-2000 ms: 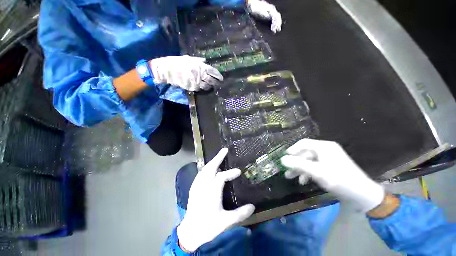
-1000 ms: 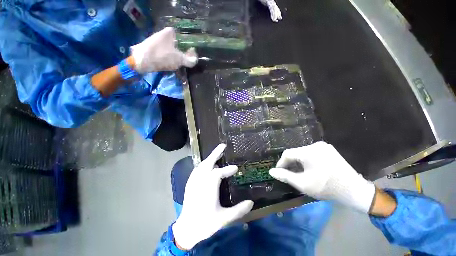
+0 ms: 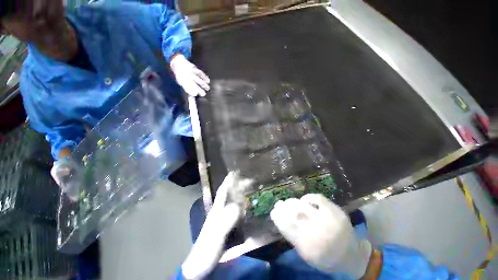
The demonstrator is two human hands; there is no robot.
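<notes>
A clear blister tray (image 3: 256, 131) lies on the black belt near its front edge, blurred, with textured pockets. Green circuit boards (image 3: 267, 199) show in its nearest row; the others look empty. My left hand (image 3: 218, 224), white-gloved, is at the tray's near left corner, fingers on the left side and thumb at the front; blur hides whether it grips. My right hand (image 3: 322, 232), white-gloved, is at the near right of the tray with curled fingers by the boards; whether it holds anything is hidden.
A person (image 3: 104, 71) in a blue smock at the left holds up a clear tray (image 3: 120, 158) with green boards in part of it. Tray stacks (image 3: 24, 219) stand on the floor at the left. A metal rail (image 3: 404, 60) bounds the belt at the right. Yellow-black tape (image 3: 472, 210) marks the floor.
The other person's tray has moved off the belt, left and towards me, and is tilted up. More green shows along my tray's near row. My right hand is lower, with its fingers curled.
</notes>
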